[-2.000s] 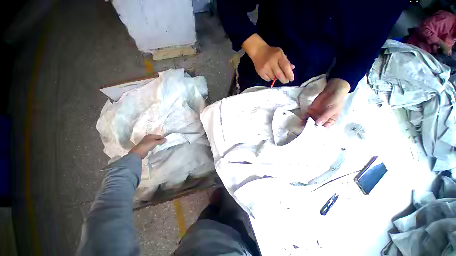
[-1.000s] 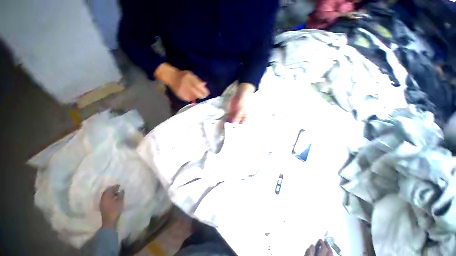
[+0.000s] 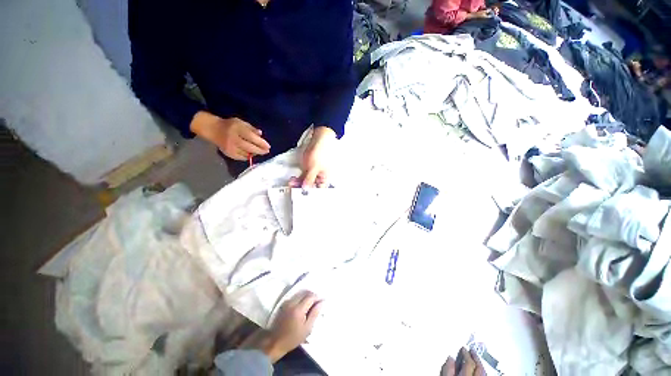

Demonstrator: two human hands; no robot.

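A pale garment (image 3: 235, 228) lies over the near-left part of the white table (image 3: 368, 308). A co-worker's hands (image 3: 316, 158) are on it, one holding a thin red stick (image 3: 251, 160). My left hand (image 3: 294, 323) is at the garment's lower edge by the table edge, fingers curled; whether it grips cloth is unclear. My right hand (image 3: 463, 363) is at the bottom edge, partly cut off, beside a small dark-marked item (image 3: 483, 352); its grip cannot be made out.
A black smartphone (image 3: 424, 207) and a slim dark-blue item (image 3: 392, 266) lie on the table. Grey-white garments (image 3: 588, 250) are heaped at right, more pale cloth (image 3: 456, 95) behind. A whitish bundle (image 3: 140, 286) sits low at left. Another person in red (image 3: 449, 15) is at the back.
The view has swung right. My left hand has left the low whitish bundle and come to the garment at the table edge. My right hand has come into view at the bottom.
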